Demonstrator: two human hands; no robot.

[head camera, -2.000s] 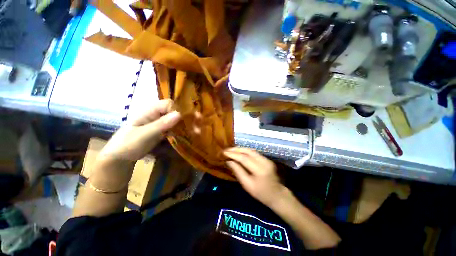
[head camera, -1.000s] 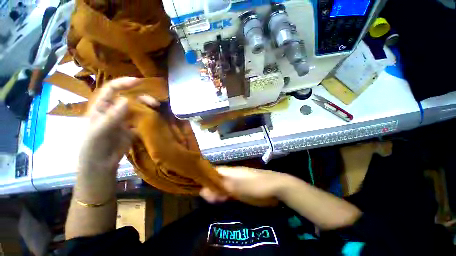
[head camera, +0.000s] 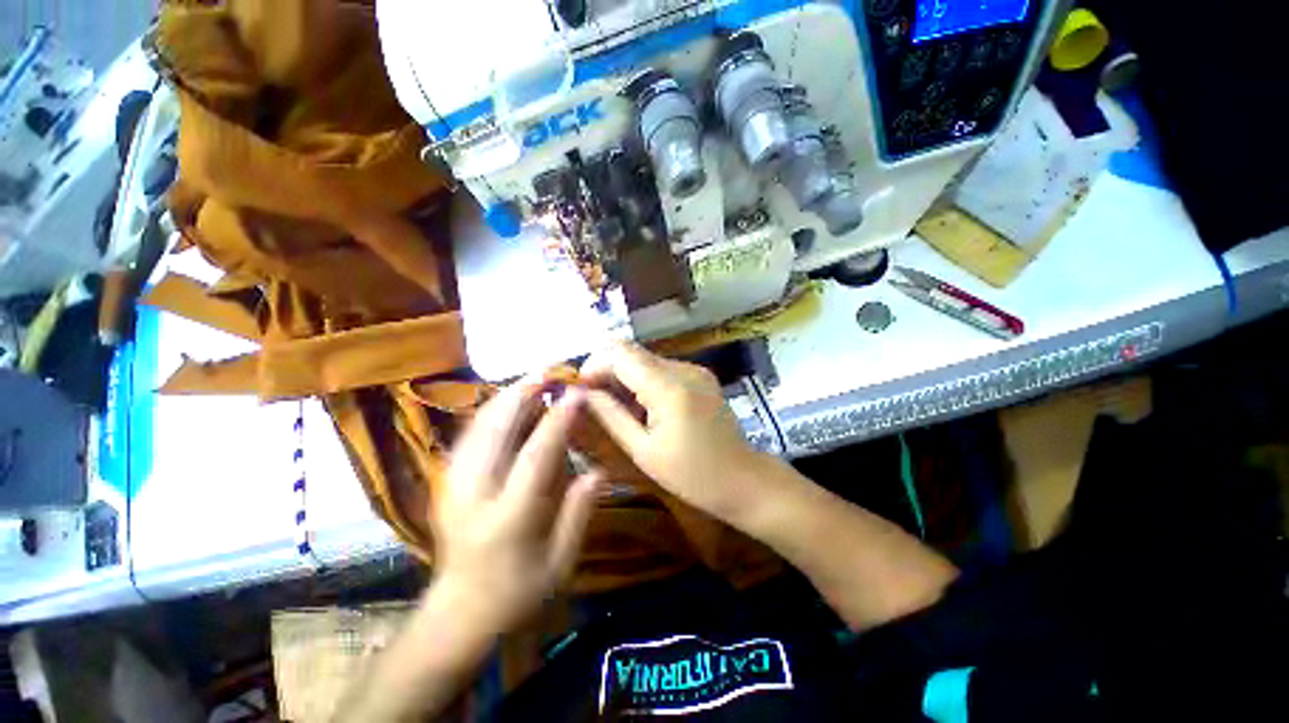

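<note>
My left hand [head camera: 512,487] and my right hand [head camera: 676,424] are close together at the front edge of the machine bed [head camera: 516,304]. Their fingertips pinch the end of a rust-brown fabric strip [head camera: 601,449], just in front of the presser foot and needle area [head camera: 605,283]. The left hand is slightly blurred. The strip's edge between the fingers is mostly hidden. The large rust-brown fabric heap [head camera: 304,184] lies left of the overlock machine [head camera: 622,134] and hangs over the table edge below my hands.
Red and silver snips [head camera: 964,305] and a grey disc [head camera: 875,317] lie right of the machine. The control panel [head camera: 950,71] is lit. Paper [head camera: 1025,177] lies below it, with a yellow roll [head camera: 1079,40] beyond. A speckled cord [head camera: 300,473] lies at left.
Both hands have come together at the machine bed; the left moved right, the right moved up. The strip earlier stretched between them is now bunched at the fingertips. The view has shifted slightly.
</note>
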